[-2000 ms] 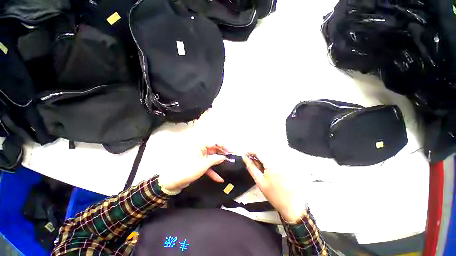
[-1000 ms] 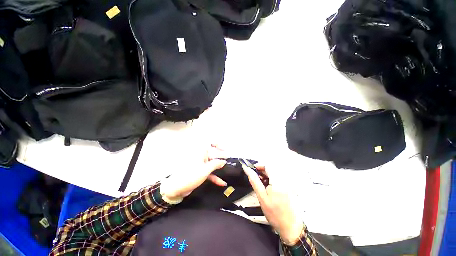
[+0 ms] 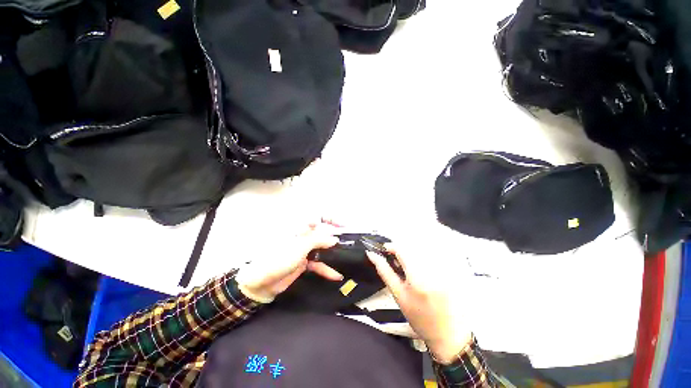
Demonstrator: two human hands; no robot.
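A black cloth pouch with a small yellow label lies at the table's front edge against the dark apron. My left hand pinches its upper edge from the left, thumb near a pale zipper line. My right hand is at the upper right edge, its fingers closed around small dark metal thread snips, whose tips lie at the pouch's edge. The fingers hide most of the snips.
Two overlapping black pouches lie at right centre. Black zippered pieces are heaped at upper right. A large oval bag panel and bag bodies fill the upper left. A blue bin stands lower left.
The snips show more clearly at the pouch's top edge than two seconds ago. Both hands stay in nearly the same place. The view has shifted slightly.
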